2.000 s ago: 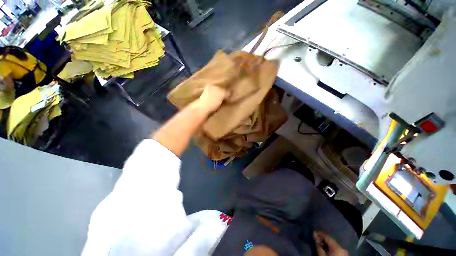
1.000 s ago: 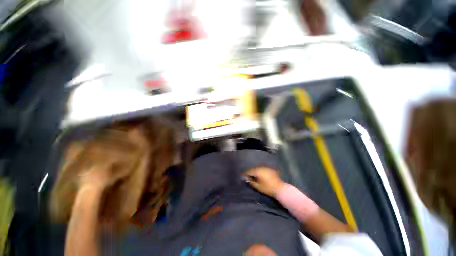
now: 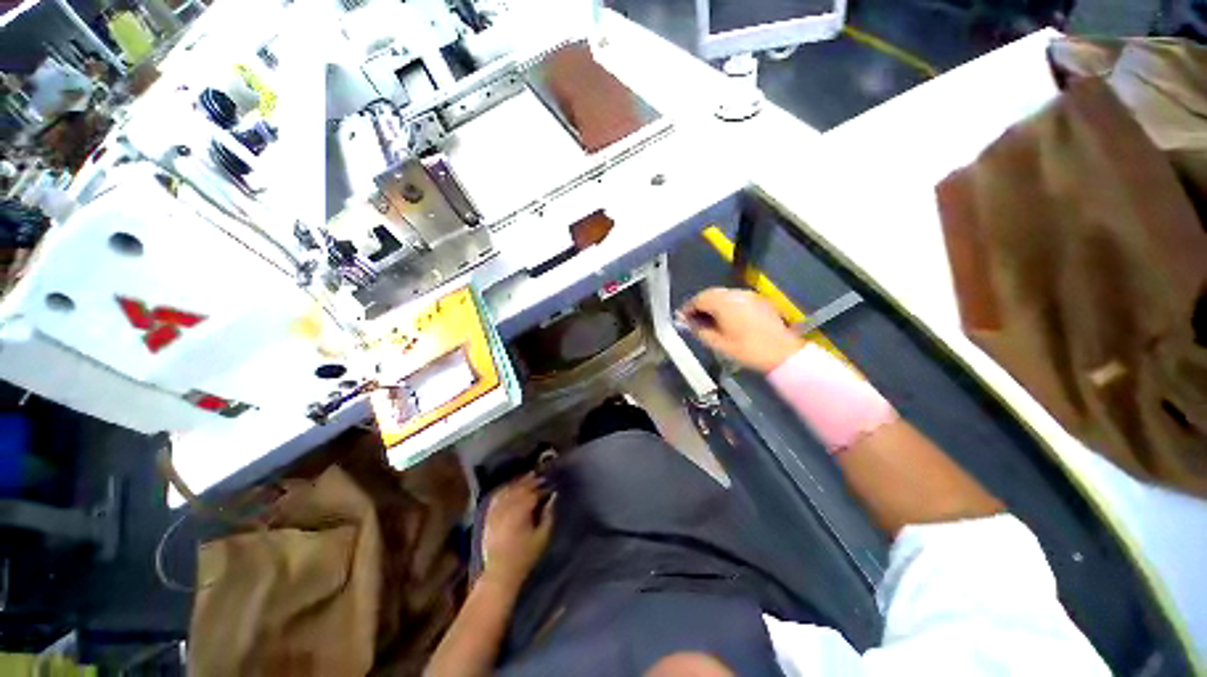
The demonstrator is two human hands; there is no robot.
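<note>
The yellow-orange template (image 3: 487,347) with its rectangular window and white front strip lies under the white machine head (image 3: 199,311). My right hand (image 3: 744,328) is raised right of the template, apart from it, fingers curled around a small dark tool, possibly thread snips (image 3: 690,318). My left hand (image 3: 516,522) is low at the dark apron, below the template; whether it holds anything is unclear. A crumpled tan-brown bag heap (image 3: 298,569) hangs at the lower left, left of my left hand and not held.
Brown bags (image 3: 1085,278) lie on the white side table (image 3: 913,126) at right. Brown leather pieces (image 3: 592,99) lie on the machine bed, with a smaller scrap (image 3: 590,229) near its front edge. Metal clamp parts (image 3: 430,212) stand behind the template.
The view has swung from the hanging bags to the machine. My left hand has let go of the brown cloth and moved to the apron. My right hand has risen from the apron towards the right.
</note>
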